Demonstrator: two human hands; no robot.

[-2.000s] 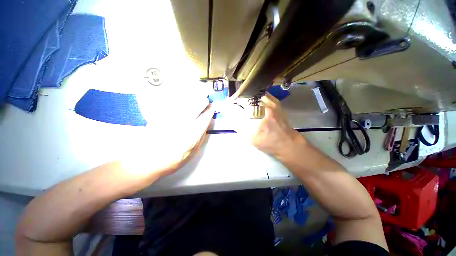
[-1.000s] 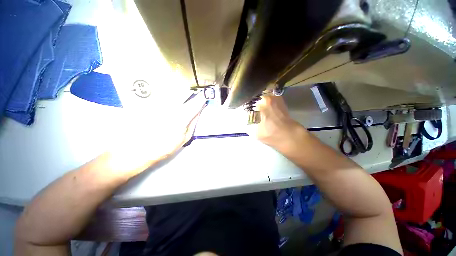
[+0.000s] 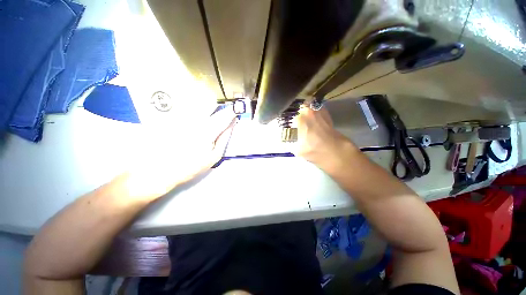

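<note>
The cream sewing machine head (image 3: 230,46) stands over the work area. My left hand (image 3: 187,141) lies flat on the table left of the needle area, washed out by glare. A blue denim piece (image 3: 112,103) shows from under or beside it at the left. A small bit of blue also shows by the presser foot (image 3: 240,107). My right hand (image 3: 316,133) is just right of the brass-coloured block (image 3: 289,135), fingertips up by the machine's small metal parts. What its fingers hold is hidden. Glare hides the cloth between the hands.
A stack of denim pieces (image 3: 34,63) lies far left, near a round mark (image 3: 161,101) on the table. Black-handled shears (image 3: 404,144) and a white strip (image 3: 368,113) lie right of my right hand. Small tools (image 3: 468,158) sit at the right edge, above a red stool (image 3: 481,222).
My left hand and the denim piece under it have shifted slightly left and up since two seconds ago. Less of that piece shows. My right hand stays beside the brass-coloured block.
</note>
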